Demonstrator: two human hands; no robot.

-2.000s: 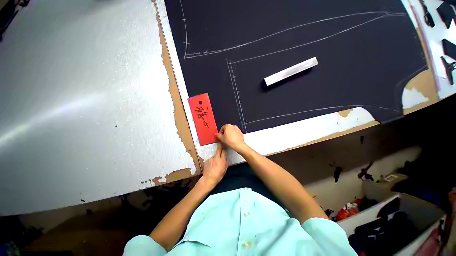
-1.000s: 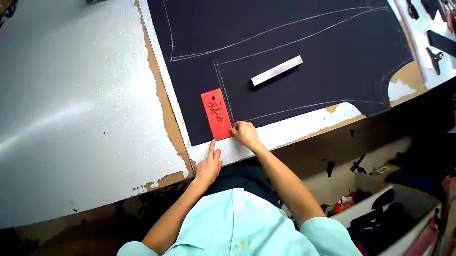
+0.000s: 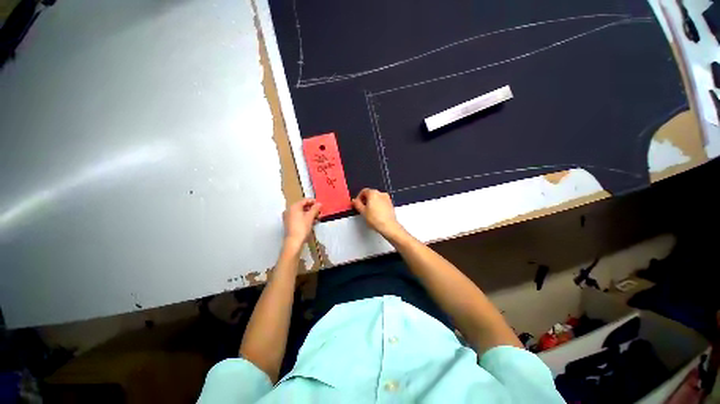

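The red card template [image 3: 327,175], with handwriting and a hole near its top, lies on the left edge of the black cloth [image 3: 553,118]. My left hand [image 3: 301,221] is at its lower left corner, fingertips pinched together at the card's edge. My right hand [image 3: 374,210] is at its lower right corner, fingers bent and closed together; whether chalk is between them cannot be seen. White chalk outlines run over the cloth. A silvery metal bar [image 3: 468,109] lies on the cloth inside one outline.
The pale table sheeting [image 3: 142,158] spreads to the left, with a torn brown seam [image 3: 276,134] beside the cloth. Dark tools lie at the upper right edge. An open box [image 3: 624,355] with dark items stands below the table at right.
The card first moved right towards the chalk line, then back left to the cloth's edge. My left hand moved from below the card to its lower left corner. My right hand stayed near its lower right corner.
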